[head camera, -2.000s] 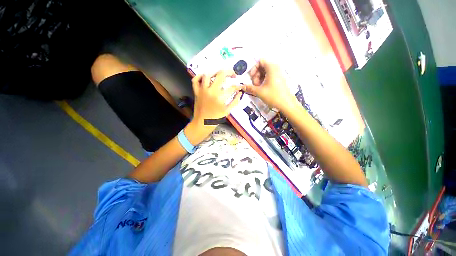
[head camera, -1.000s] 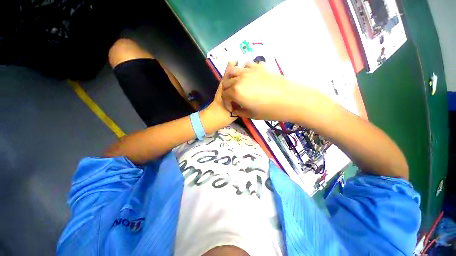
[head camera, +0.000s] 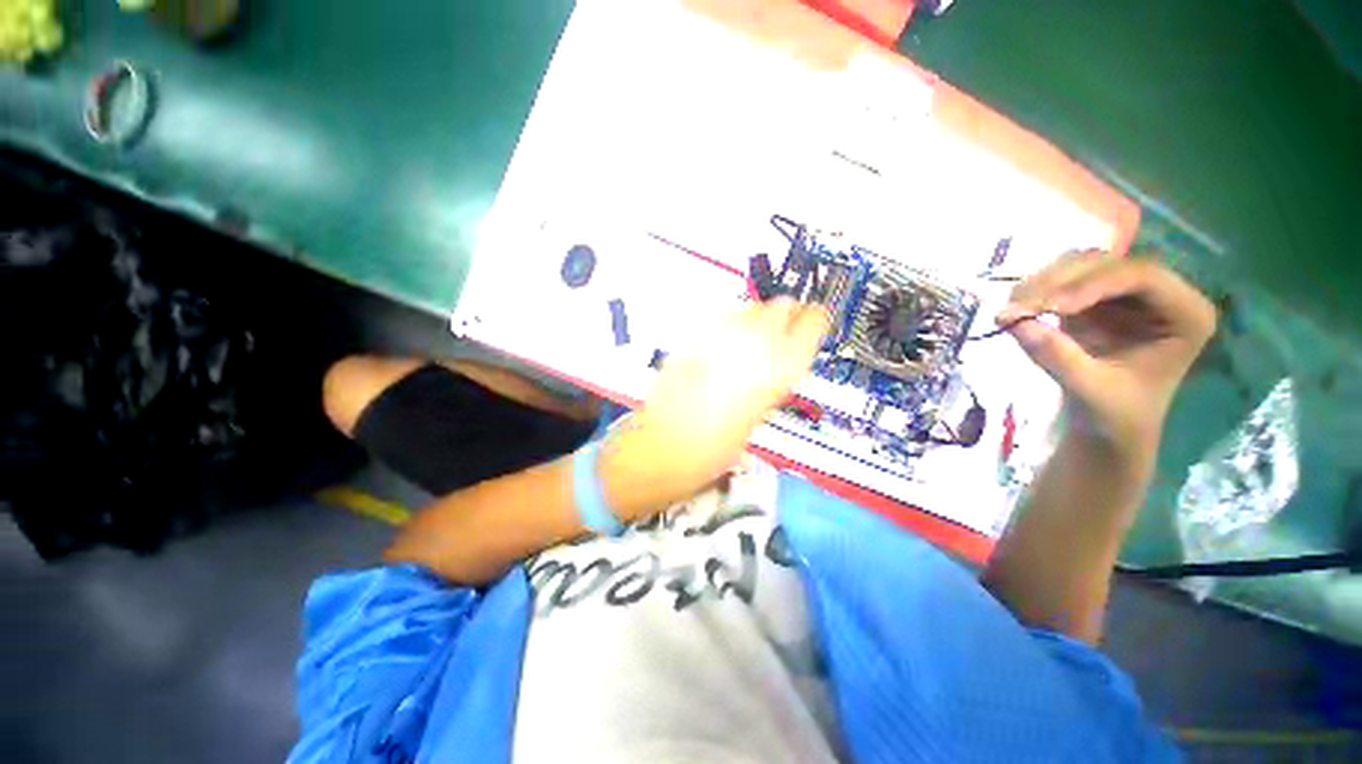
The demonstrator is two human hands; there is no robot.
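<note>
The white panel (head camera: pixel 672 135) lies before me with the blue motherboard (head camera: pixel 854 332) near its right side. The black fan of the CPU cooler (head camera: pixel 904 323) faces up on the board. My left hand (head camera: pixel 717 391), with a blue wristband, is over the board's left edge, fingertips down by the dark wires (head camera: pixel 780 275); glare and the fingers hide whether it grips anything. My right hand (head camera: pixel 1113 332) is right of the fan, thumb and finger pinching a thin dark lead (head camera: pixel 1004 326). A black oval speaker (head camera: pixel 578 266) sits at the panel's left.
A red-orange pad (head camera: pixel 1046 149) borders the panel on the green bench (head camera: pixel 329 194). A crumpled clear plastic bag (head camera: pixel 1243 466) lies at right, with a black cable (head camera: pixel 1247 566) below it. A thin pale ring (head camera: pixel 117 103) lies at upper left. Black plastic (head camera: pixel 105 373) hangs at left.
The view has turned and shifted right along the panel, now showing the whole board. My hands, together near the panel's left part before, are now apart, one on each side of the fan.
</note>
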